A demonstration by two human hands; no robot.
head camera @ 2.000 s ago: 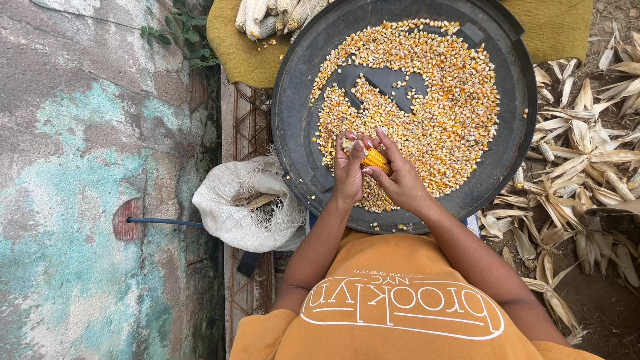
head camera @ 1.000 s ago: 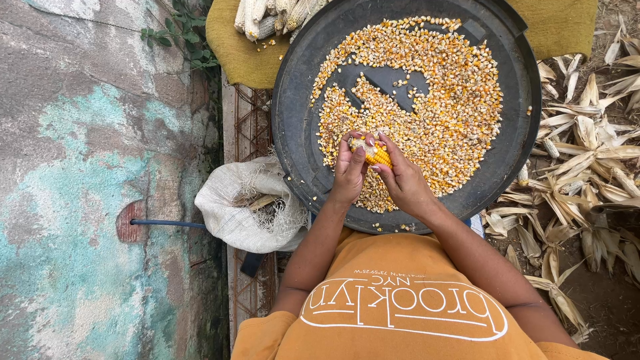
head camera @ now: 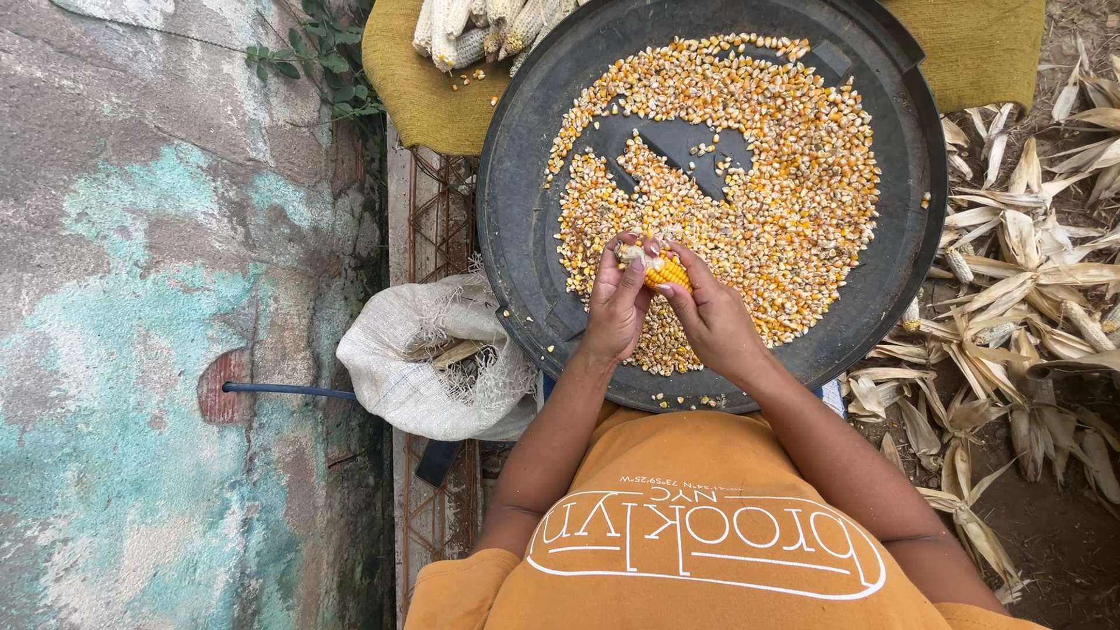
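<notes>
Both hands hold one partly shelled ear of yellow corn (head camera: 668, 271) above the near part of a round black plastic tray (head camera: 525, 296). My left hand (head camera: 619, 302) grips the paler, bare end of the ear. Around the yellow, kernel-covered end are the fingers of my right hand (head camera: 713, 315), its thumb on the rows of kernels. Loose corn kernels (head camera: 787, 201) spread over much of the tray, with its dark bottom showing in places. Some kernels lie directly below the hands.
Shelled corn cobs (head camera: 490, 26) lie on a mustard cloth (head camera: 402, 83) beyond the tray. A white woven sack (head camera: 394, 367) with husks inside stands at left, near a painted wall (head camera: 149, 350) with a blue hose (head camera: 293, 389). Dry corn husks (head camera: 1006, 271) cover ground at right.
The fingers have shifted slightly around the ear, and more of its left end shows pale than two seconds ago. Both hands stay over the same part of the tray.
</notes>
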